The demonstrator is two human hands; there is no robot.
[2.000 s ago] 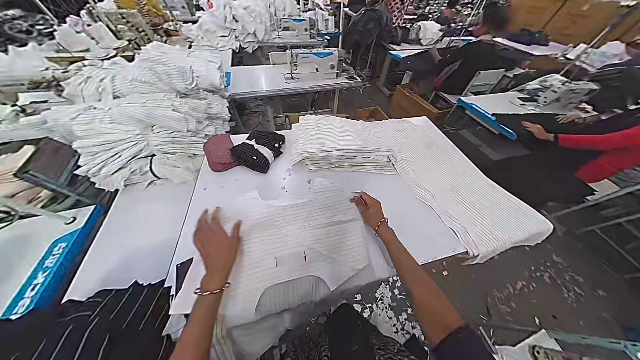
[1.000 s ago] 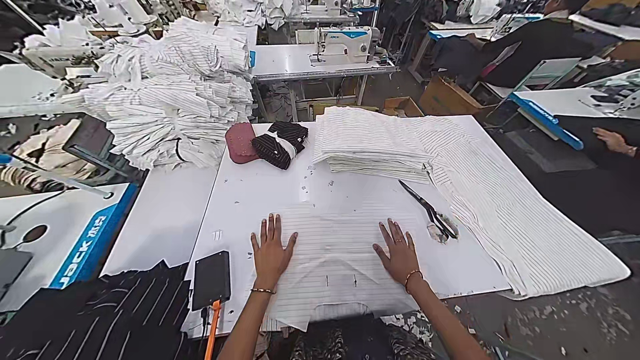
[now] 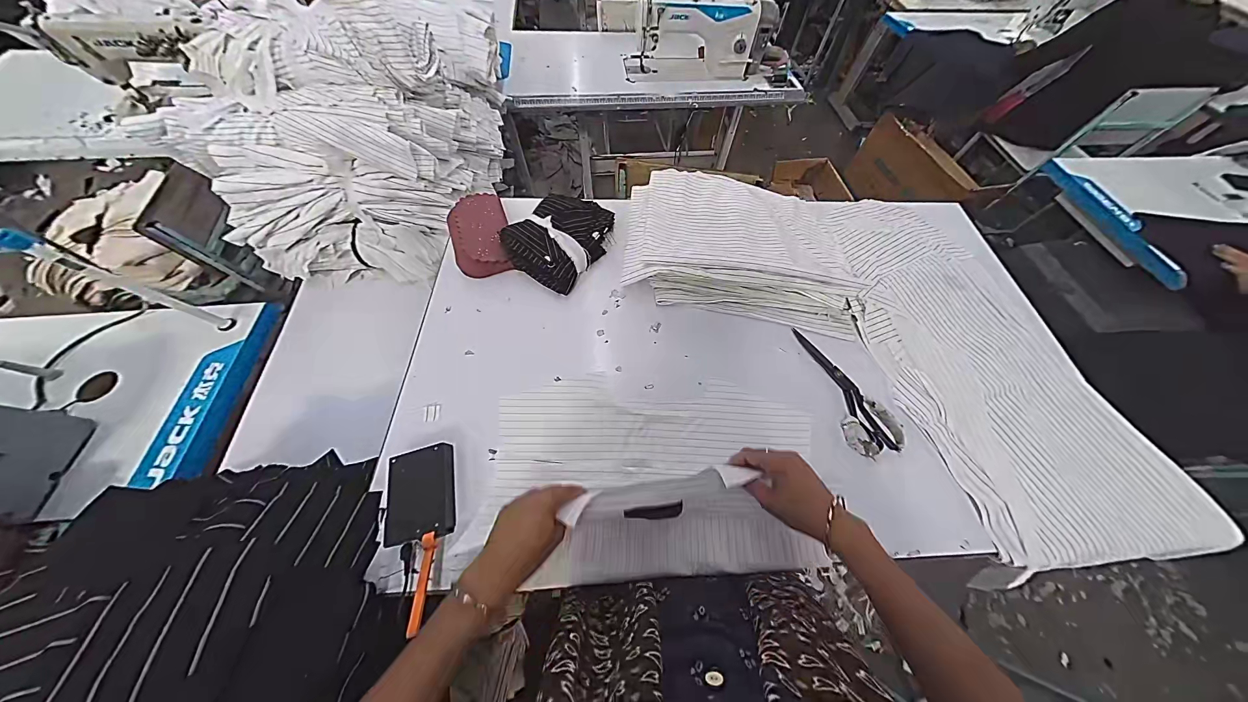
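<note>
A white striped fabric piece (image 3: 653, 419) lies flat on the white table near its front edge. Above its near part, my left hand (image 3: 531, 536) and my right hand (image 3: 792, 487) pinch the two ends of a smaller pale fabric piece (image 3: 624, 495), with a dark mark at its middle. Tailor's scissors (image 3: 848, 395) with wrapped handles rest to the right of my right hand. A black flat device (image 3: 420, 494) with an orange strap (image 3: 422, 585) lies left of my left hand.
Folded striped fabric (image 3: 751, 244) is stacked at the back, with more draped over the right side. Beside it are a black striped bundle (image 3: 556, 244) and a maroon scalloped piece (image 3: 478, 234). Black striped cloth (image 3: 195, 585) lies front left, a white garment heap (image 3: 341, 175) back left.
Both hands lay flat with spread fingers on the fabric a second ago; now they pinch a lifted piece near the table's front edge. The view has shifted closer down.
</note>
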